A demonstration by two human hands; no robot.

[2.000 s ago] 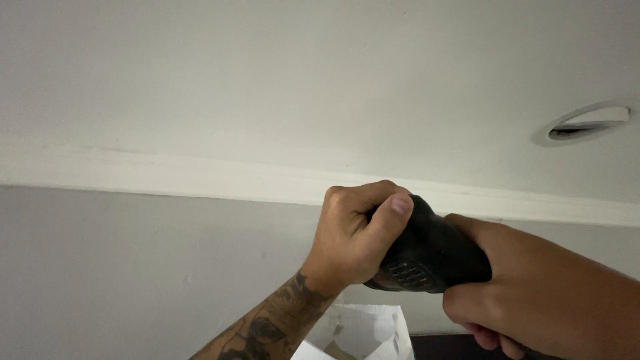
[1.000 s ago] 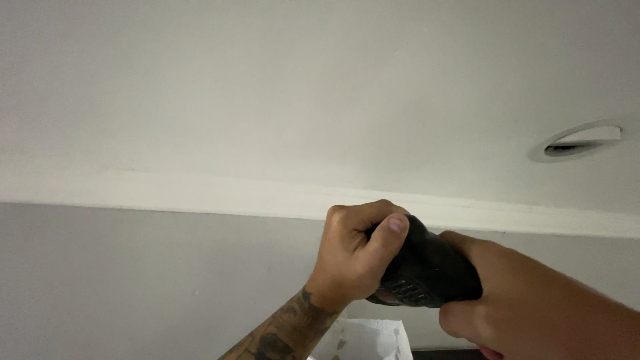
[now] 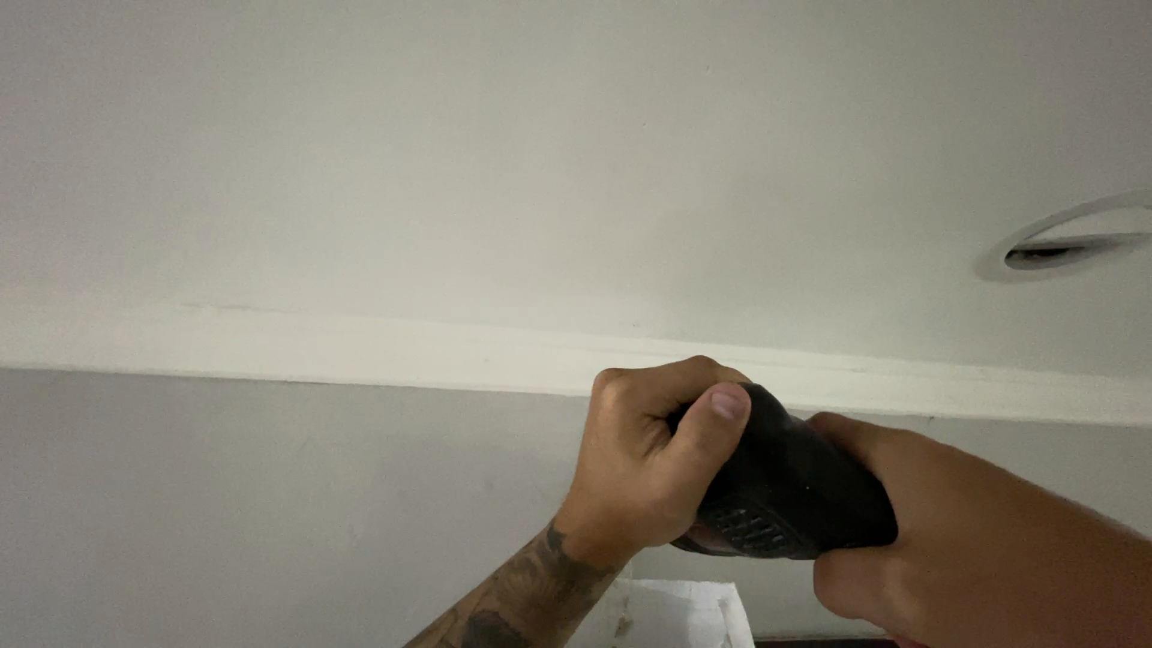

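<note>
A black power tool [image 3: 792, 477] with vent slots in its housing is held up in front of the wall, close below the white cornice [image 3: 468, 355]. My left hand [image 3: 657, 450] wraps around its left end, the thumb lying over the top. Around the right end of the housing, my right hand [image 3: 900, 531] keeps its grip, fingers mostly hidden beneath. The working end of the tool is out of sight behind my hands, so its exact kind and any contact with the wall cannot be told.
Above the cornice spreads the pale ceiling [image 3: 504, 162], with a round recessed opening [image 3: 1062, 247] at the right. The grey wall [image 3: 234, 504] lies below. A white, stained, box-like object [image 3: 688, 612] stands under the tool, and a dark edge shows at the bottom right.
Both hands keep hold of the tool throughout. The view has shifted slightly, and less of the white box-like object shows than two seconds ago.
</note>
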